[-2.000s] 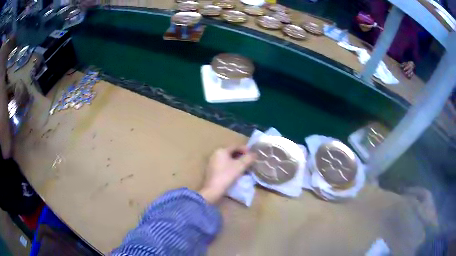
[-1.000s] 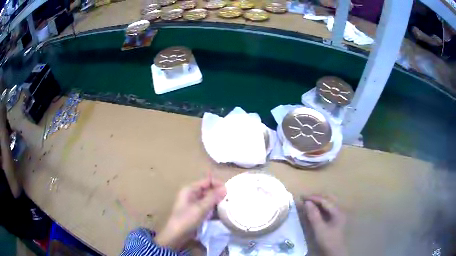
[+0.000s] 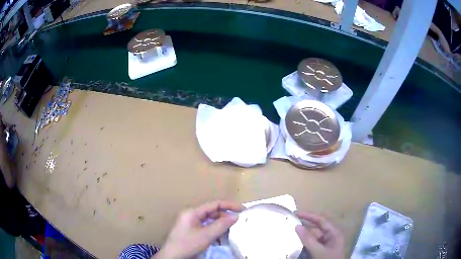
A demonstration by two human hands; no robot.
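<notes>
A round metal cover with a pale, shiny face up is at the bottom centre. My left hand holds its left rim, and a white sheet shows under that hand. My right hand holds its right rim. A white flat piece with a rounded corner sticks out behind the cover; the rest is hidden. A fixture plate with upright posts and no cover lies right of my right hand, cut off by the bottom edge.
Ahead are a stack topped by a white sheet and a wrapped cover stack beside the white upright. The green belt carries covers on plates. Small parts and a black box are at left. Dark bits dot the bench.
The cover is lower in view, between both hands; my right hand has come onto its rim. A bare fixture plate now shows at right. Belt covers have shifted left relative to the stacks.
</notes>
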